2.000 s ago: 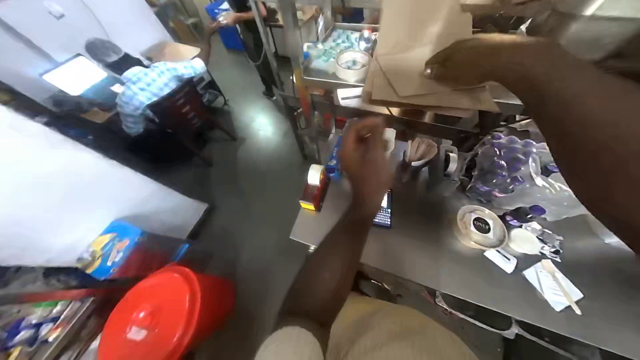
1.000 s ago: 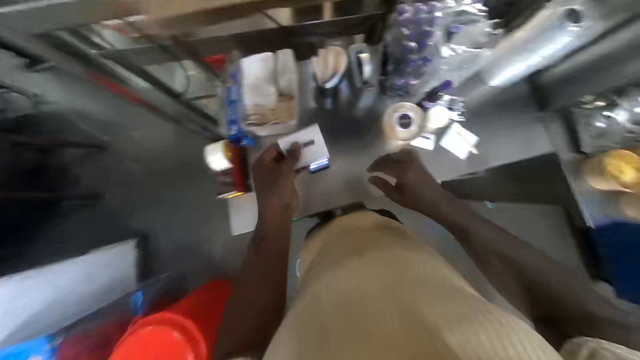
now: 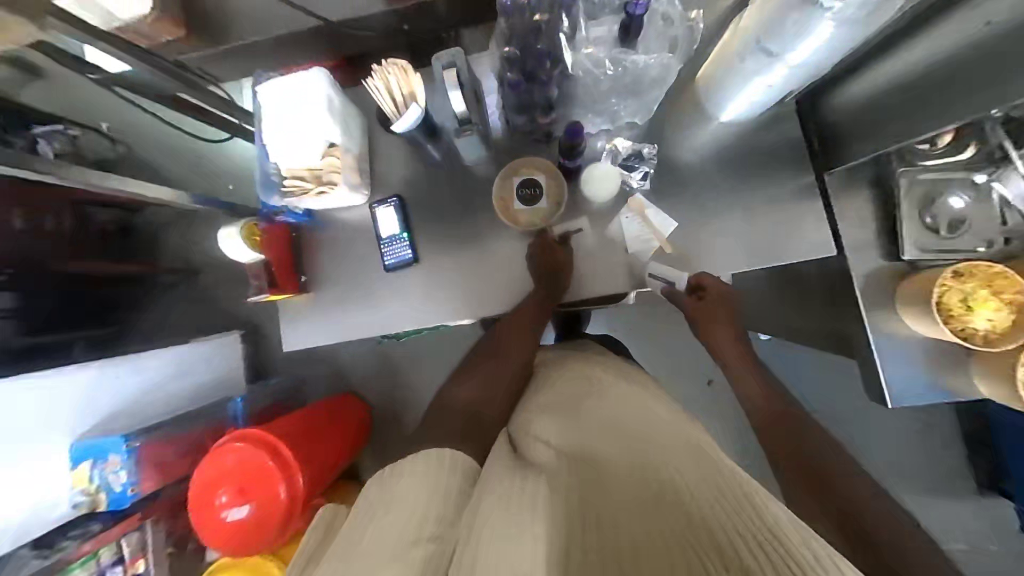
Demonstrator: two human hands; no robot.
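Note:
My left hand (image 3: pixel 550 260) is over the steel table (image 3: pixel 472 276), fingertips at a small pale paper with a dark mark (image 3: pixel 573 232), just below a round lidded container (image 3: pixel 530 193) that bears a printed label. My right hand (image 3: pixel 708 304) pinches a small white card or packet (image 3: pixel 666 277) at the table's front edge. Between the hands and further back, a wooden stick (image 3: pixel 650 222) lies on a white paper (image 3: pixel 640 237). A small white round tub (image 3: pixel 600 182), crumpled foil (image 3: pixel 632 162) and a purple-capped bottle (image 3: pixel 572 146) stand close to the container. A phone (image 3: pixel 393 232) lies left of them.
At the left stand a tape dispenser (image 3: pixel 280 260), a plastic box of wooden cutlery (image 3: pixel 352 152) and a cup of sticks (image 3: pixel 408 120). Bagged bottles (image 3: pixel 532 72) and a foil-like roll (image 3: pixel 788 52) are behind. Food tubs (image 3: pixel 920 304) sit right; a red bin (image 3: pixel 248 488) stands lower left.
My left hand has moved right, from beside the phone to below the round container. My right hand, apparently empty a second ago, now holds a small white card or packet. The view has shifted.

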